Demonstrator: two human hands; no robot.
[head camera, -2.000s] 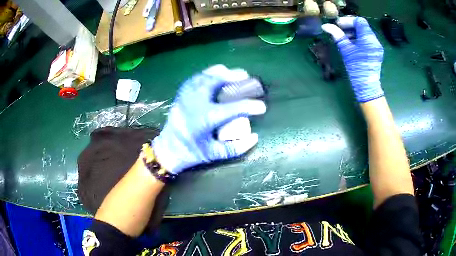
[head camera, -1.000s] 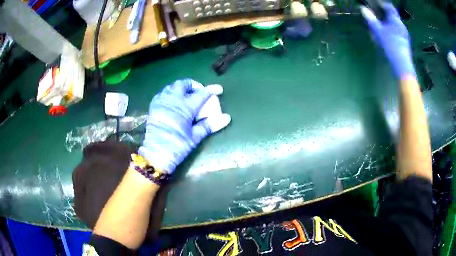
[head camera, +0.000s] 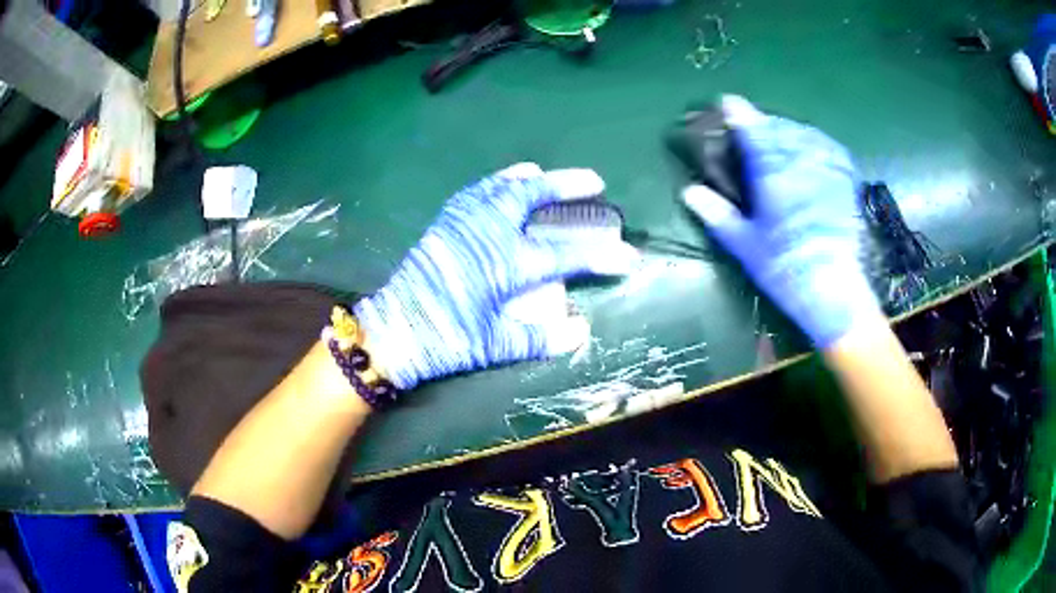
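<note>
My left hand (head camera: 481, 272), in a blue-white knit glove, rests low over the green bench. Its fingers are around a black ribbed power adapter (head camera: 576, 217); a white block (head camera: 542, 306) shows under the lower fingers. A thin black cord (head camera: 672, 246) runs right from the adapter towards my right hand. My right hand (head camera: 793, 209), gloved and slightly blurred, holds a second black adapter (head camera: 709, 148) between thumb and fingers. A bundle of thin black cord (head camera: 894, 238) lies by its wrist side; whether it joins that adapter cannot be told.
A white plug (head camera: 229, 192), clear plastic scraps (head camera: 174, 272) and a dark cloth (head camera: 232, 359) lie left. A red-capped carton (head camera: 107, 156) stands upper left. A black corded piece (head camera: 475, 52) lies by a green roll (head camera: 567, 14). A green-rimmed bin (head camera: 1034, 510) is lower right.
My right hand has come back from the upper right with a black adapter. My left hand has moved right and now has the ribbed adapter. The view has shifted, and the instrument is out of the picture.
</note>
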